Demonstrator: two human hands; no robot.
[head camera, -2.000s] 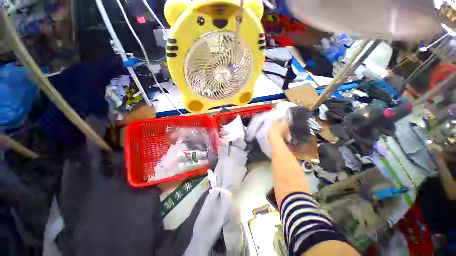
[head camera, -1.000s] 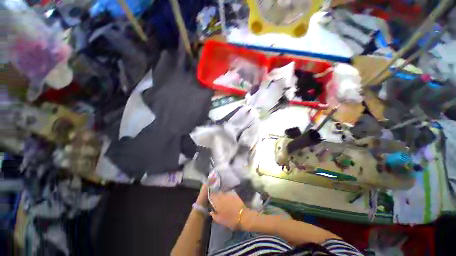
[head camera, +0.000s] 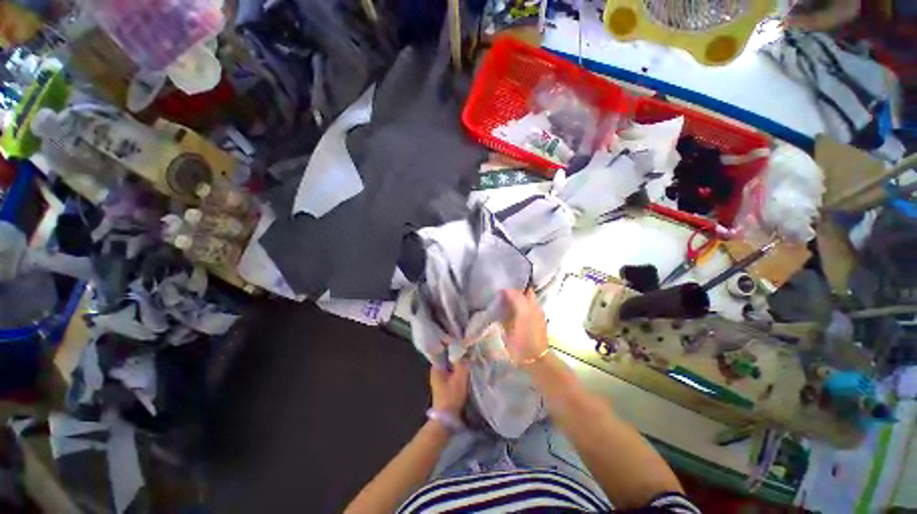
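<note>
A bundle of light-grey and white cut pieces (head camera: 468, 266) is held upright over my lap, at the table's front edge. My left hand (head camera: 449, 387) grips it low on its left side. My right hand (head camera: 525, 326) grips its right side at about mid height, fingers closed on the cloth. The fingertips of both hands are partly hidden in the folds. Another tied light-grey bundle (head camera: 603, 186) lies just behind, against the red baskets.
Two red plastic baskets (head camera: 548, 95) stand at the table's back. The sewing machine (head camera: 704, 356) is at the right, with orange-handled scissors (head camera: 689, 256) behind it. Dark-grey cloth (head camera: 402, 151) with a white piece lies at the left. A yellow fan (head camera: 694, 20) is at the top.
The view has shifted, so table things sit further right and lower. The bundle now stands higher and fuller between my hands, and my right hand has moved up and right on it.
</note>
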